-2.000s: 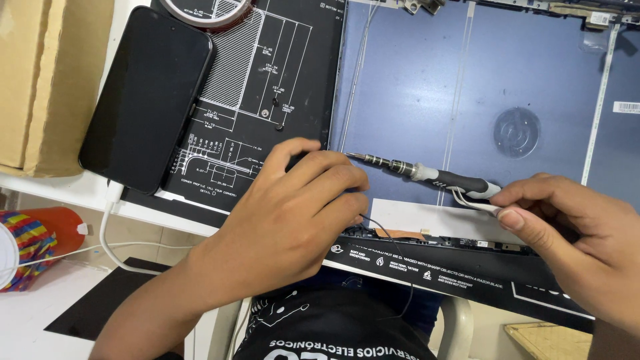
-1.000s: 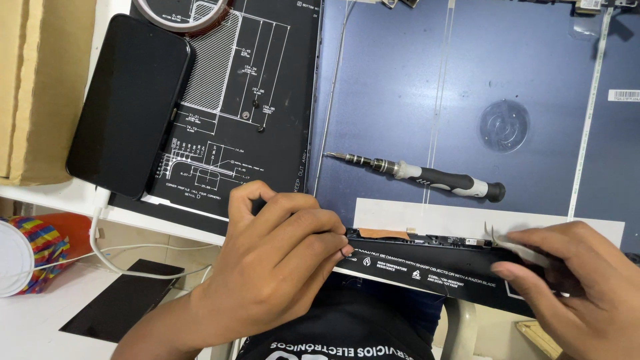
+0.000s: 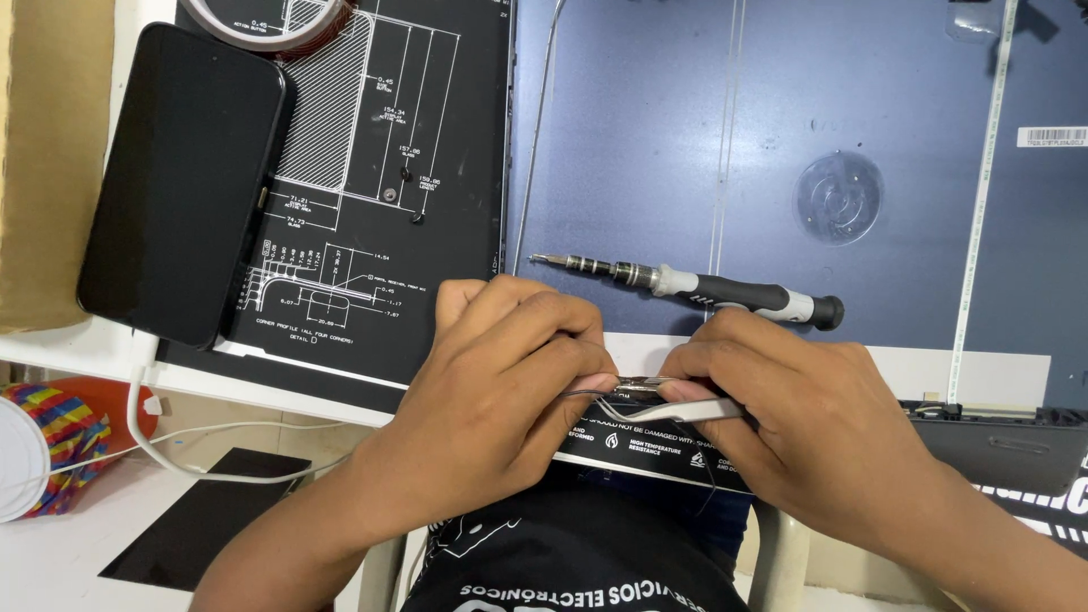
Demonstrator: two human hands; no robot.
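Close together at the near edge of a blue laptop cover (image 3: 629, 187), both hands pinch a small metallic part (image 3: 639, 387). My left hand (image 3: 518, 382) has its left end, with a thin dark cable at the fingertips. My right hand (image 3: 790, 408) grips the other end and also holds metal tweezers (image 3: 697, 410), their tips pointing left below the part. Just beyond the fingers, a grey and black precision screwdriver (image 3: 722, 291) lies on the cover. The part is largely hidden by the fingers.
A black smartphone (image 3: 183, 183) with a white cable (image 3: 140, 408) lies on a black printed mat (image 3: 425, 297). Near it are a tape roll (image 3: 272, 38), small screws (image 3: 390, 195) and a cardboard box (image 3: 51, 170). A dark laptop hinge cover (image 3: 1003, 446) is at right.
The screwdriver, in my right hand two seconds ago, now lies on the laptop cover. My right hand has moved left to beside my left hand, bringing the tweezers.
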